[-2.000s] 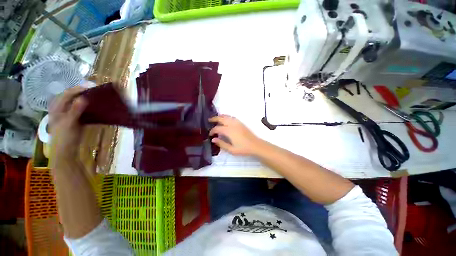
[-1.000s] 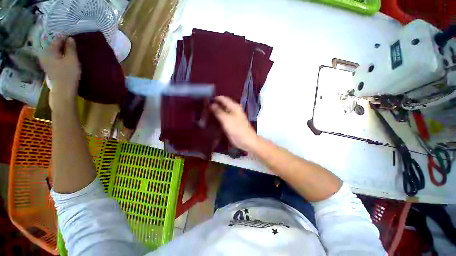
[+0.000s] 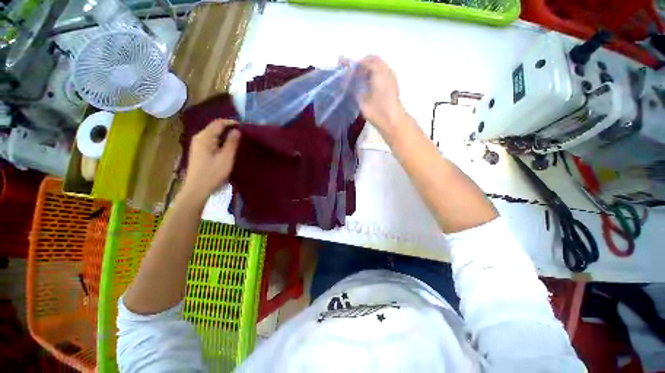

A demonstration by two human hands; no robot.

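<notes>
My left hand (image 3: 211, 159) holds the edge of a maroon cloth piece (image 3: 273, 160) at the left of the stack. My right hand (image 3: 379, 86) pinches the far end of a thin, translucent grey-blue lining (image 3: 292, 96) and holds it stretched above the pile. The lining runs left to the maroon cloth. Beneath lies a stack of maroon panels (image 3: 277, 73) with grey-blue edges showing. How the lining joins the cloth cannot be told.
The white sewing machine (image 3: 543, 87) stands at the right, with black shears (image 3: 576, 240) and red-and-green scissors (image 3: 618, 226) beside it. A fan (image 3: 120, 69) and thread cone (image 3: 95, 135) are at left. Green (image 3: 219, 284) and orange baskets (image 3: 55, 255) sit below the table's left side.
My right hand has moved up and away from me, pulling the grey-blue lining out. My left hand has come right and down from beside the fan, bringing its maroon cloth over the stack.
</notes>
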